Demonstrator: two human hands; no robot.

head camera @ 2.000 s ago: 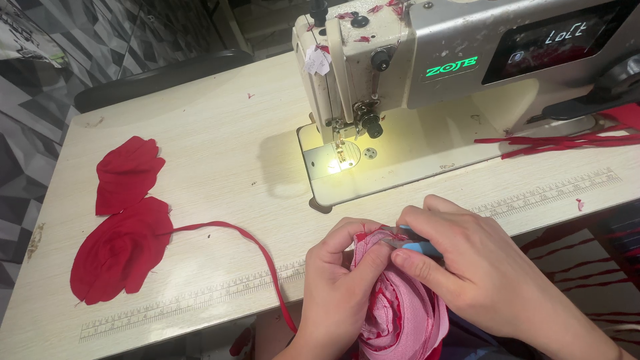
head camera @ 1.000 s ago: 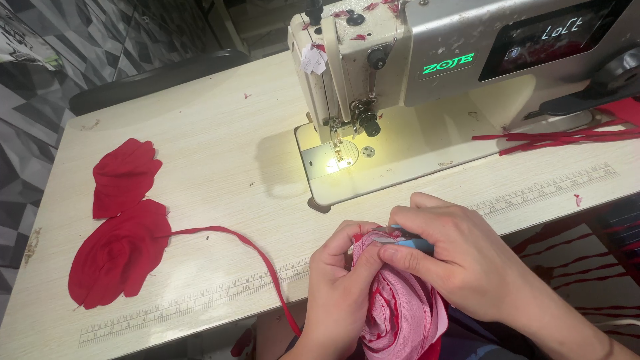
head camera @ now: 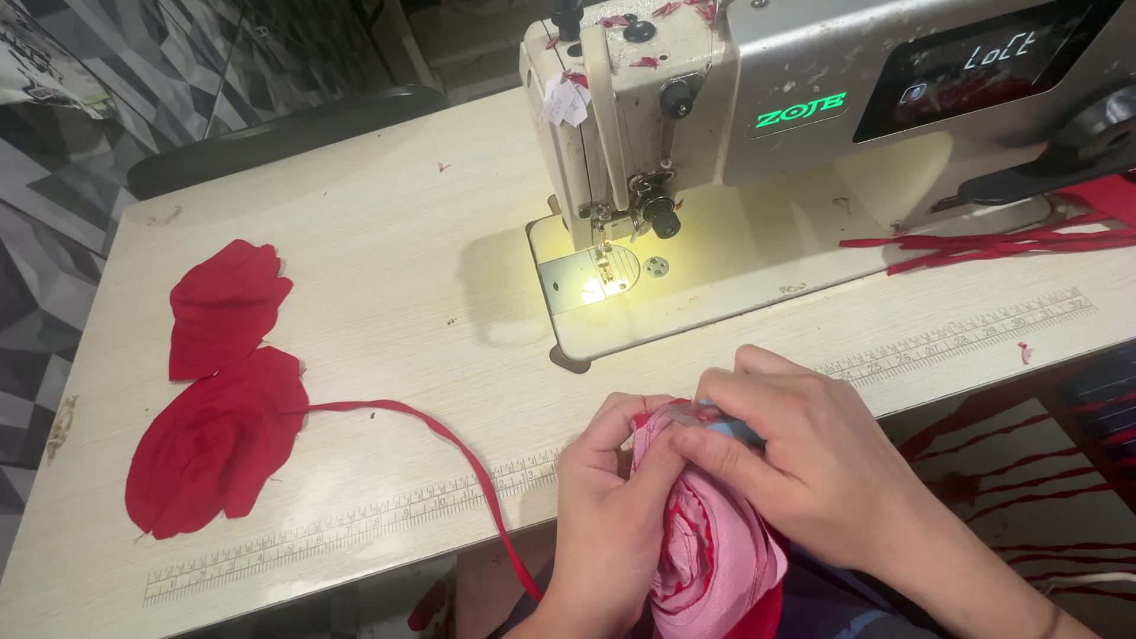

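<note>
My left hand (head camera: 612, 506) pinches the upper edge of a layered pink and red fabric piece (head camera: 710, 568), held over the table's front edge. My right hand (head camera: 790, 444) meets it there, closed around a small tool with a blue handle (head camera: 735, 429), probably thread snips; its blades are mostly hidden by the fingers. Two red fabric pieces (head camera: 222, 435) lie touching at the table's left. From the lower one a narrow red fabric strip (head camera: 444, 430) curves over the front edge beside my left wrist.
An industrial sewing machine (head camera: 639, 115) with a lit needle area stands beyond my hands. Red fabric strips (head camera: 994, 241) lie at its right. A printed ruler scale (head camera: 355, 528) runs along the front of the table (head camera: 373, 240). More red strips show below at right.
</note>
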